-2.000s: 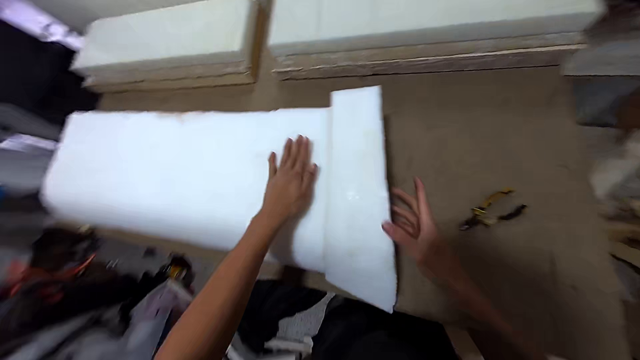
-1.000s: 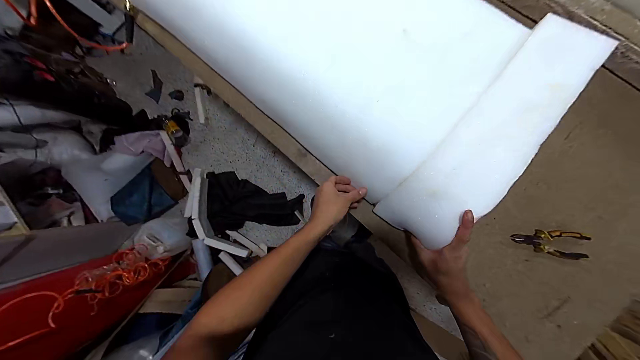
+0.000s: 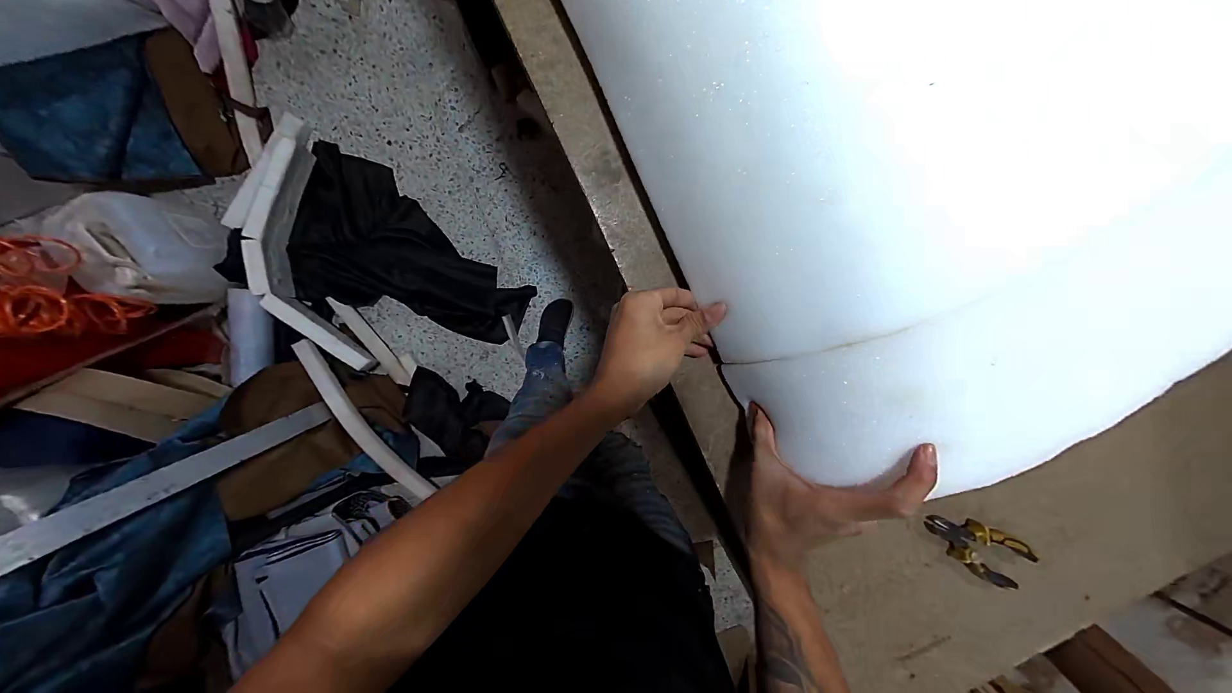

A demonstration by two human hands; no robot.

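A large sheet of white foam padding (image 3: pixel 808 192) lies on the tabletop, and a narrower white foam piece (image 3: pixel 866 414) meets it along a thin seam. My left hand (image 3: pixel 654 337) pinches the lower edge of the large sheet just beside the seam's near end. With thumb and fingers spread, my right hand (image 3: pixel 828 491) grips the end corner of the narrower piece, some fingertips hidden under it. Yellow-and-black pliers (image 3: pixel 977 551) lie on the table to the right of my right hand, with their handles apart.
The table's edge (image 3: pixel 616 221) runs diagonally past my left hand. Foam strips (image 3: pixel 274 207), black cloth (image 3: pixel 385 250), a translucent plastic jug (image 3: pixel 144 245) and orange tubing (image 3: pixel 58 298) lie to the left, below table height. Wood pieces (image 3: pixel 1107 664) show at the lower right.
Two seconds ago my left hand lay flat on the large sheet; it has moved to the near edge by the seam. My right hand has shifted to the narrow piece's near end. The view has swung.
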